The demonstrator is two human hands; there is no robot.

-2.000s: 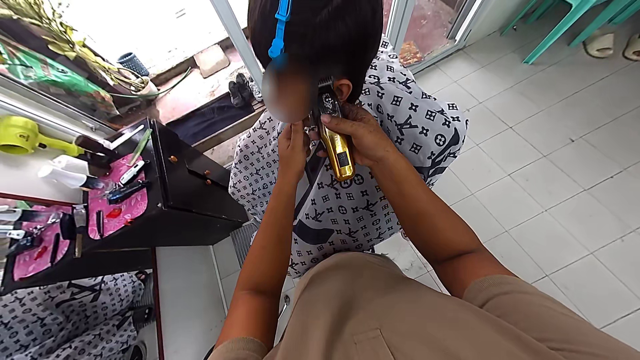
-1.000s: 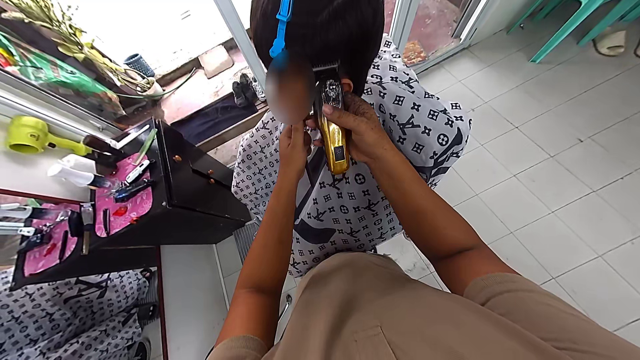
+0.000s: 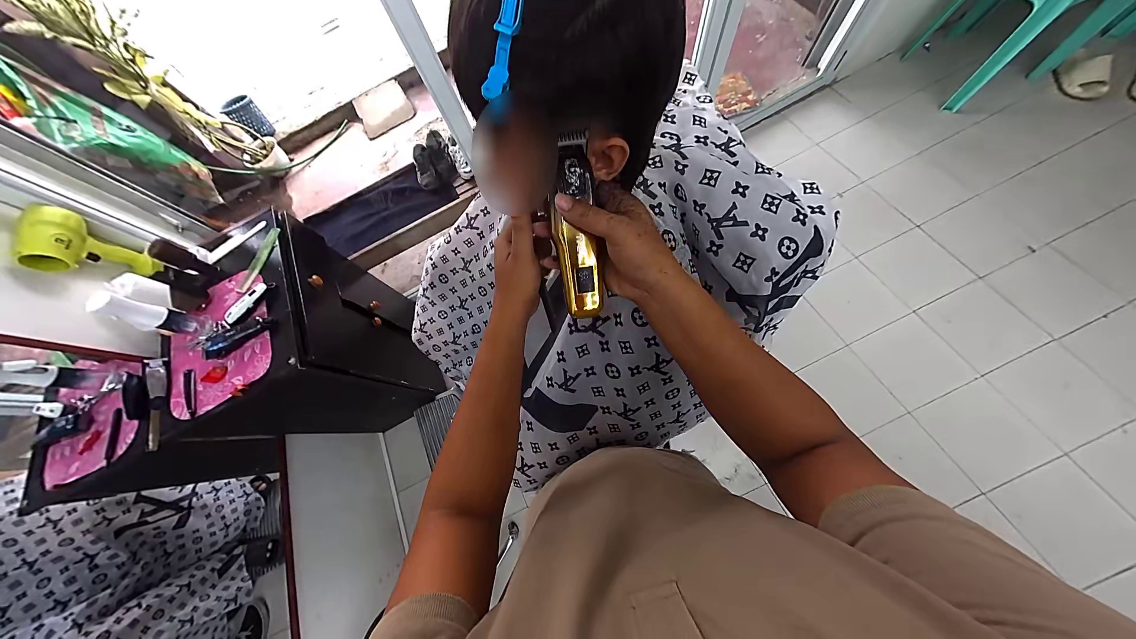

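My right hand [image 3: 626,241] is closed around a gold and black hair clipper [image 3: 581,257], thumb across its upper body. The clipper's comb guard [image 3: 572,138] lies beside the ear [image 3: 609,158] of a seated person with dark hair [image 3: 577,53]. Just left of the clipper, my left hand [image 3: 518,262] is raised below the blurred side of the head; its fingertips are partly hidden, and whether they hold anything is unclear. A blue hair clip [image 3: 502,49] hangs in the hair. A white cape with black print [image 3: 612,373] covers the person's body.
At left, a dark cabinet [image 3: 355,302] bears a pink mat [image 3: 209,355] with combs and other tools. A lime-green hair dryer [image 3: 58,238], a white bottle [image 3: 129,311] and a mirror stand nearby. Green plastic chair legs [image 3: 994,62] and a sandal [image 3: 1084,75] are at upper right.
The clipper in my right hand has shifted slightly, its lower end a little farther left. More of the ear shows than one second ago. My left hand stays close beside it.
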